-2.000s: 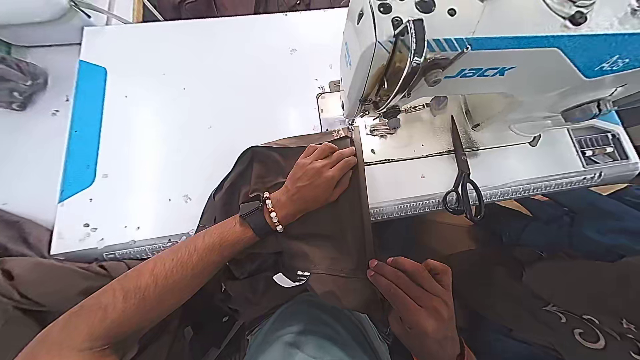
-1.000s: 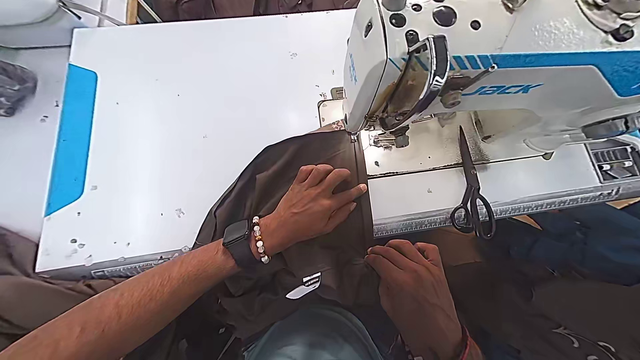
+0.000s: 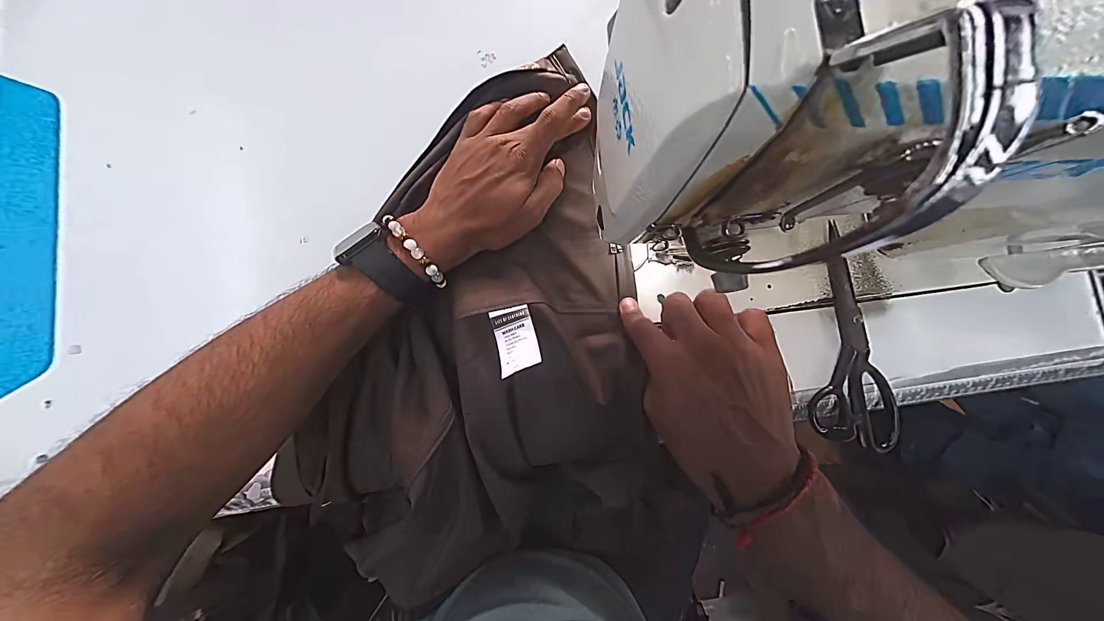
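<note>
A dark brown garment (image 3: 552, 431) lies under a Jack sewing machine's head (image 3: 690, 103) and hangs over the table's front edge. My left hand (image 3: 509, 172) rests spread and palm down on its upper part, left of the machine head. My right hand (image 3: 720, 379) holds the garment's right edge between thumb and fingers, just in front of the needle area. A white care label (image 3: 515, 341) shows on the cloth between the hands. The machine head hides the needle and part of the cloth's edge.
Black-handled scissors (image 3: 849, 371) lie right of my right hand, their handles over the table's front edge. The white table (image 3: 216, 198) stretches to the left. Dark cloth (image 3: 992, 448) is below the table at the right.
More of the garment now lies beyond the needle area, with my left hand farther up beside the machine head. My right hand is nearer the needle area. The view has moved closer.
</note>
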